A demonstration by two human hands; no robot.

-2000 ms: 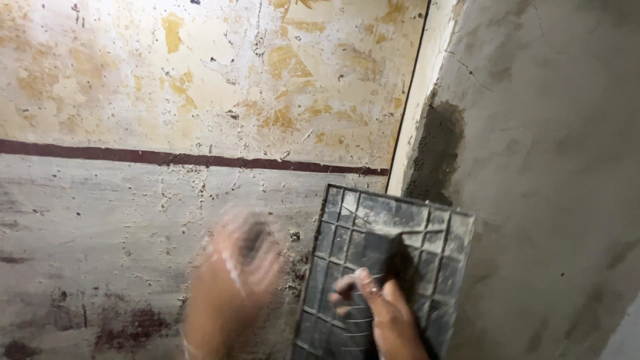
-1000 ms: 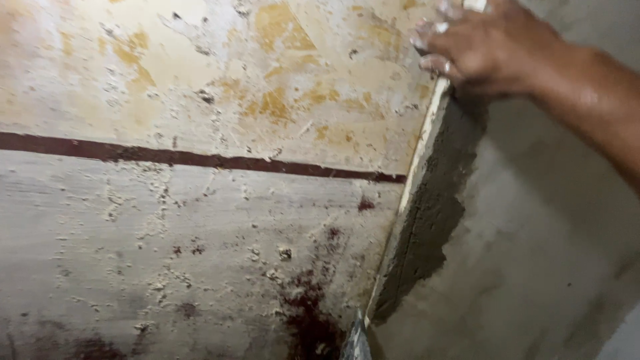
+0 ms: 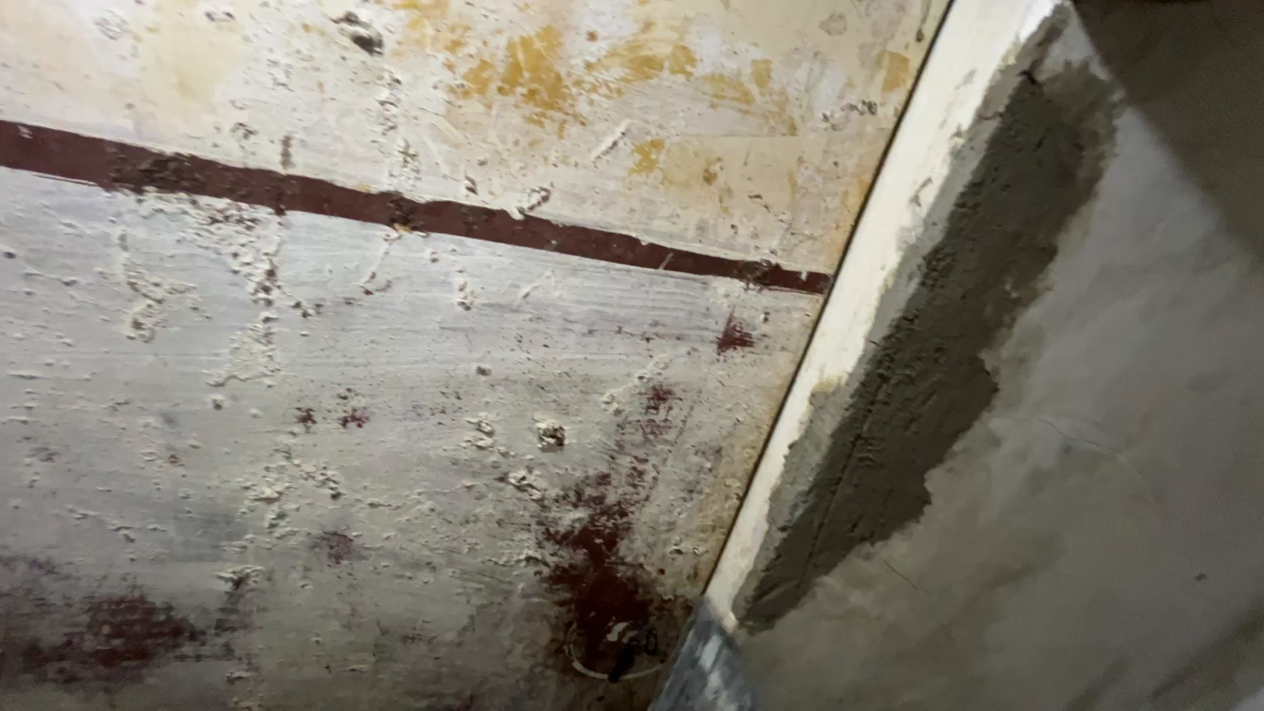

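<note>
Neither my left hand nor my right hand shows in the head view now. A pale strip (image 3: 839, 336) runs slanting down the wall corner, with a dark gap along its left side. Beside it on the right lies a band of dark, damp-looking mortar (image 3: 918, 395) with a ragged outer edge. At the bottom, a grey metal blade-like tool tip (image 3: 707, 667) meets the lower end of the strip; what holds it is out of view.
To the left stands a painted wall (image 3: 395, 395) with stuck plaster crumbs and dark red patches, crossed by a dark red stripe (image 3: 553, 235). A grey plastered wall (image 3: 1106, 474) fills the right side, shadowed at the top.
The hand that was at the top of the strip one second ago has left the view. The black ribbed plastic board and both hands seen two seconds ago are also out of view.
</note>
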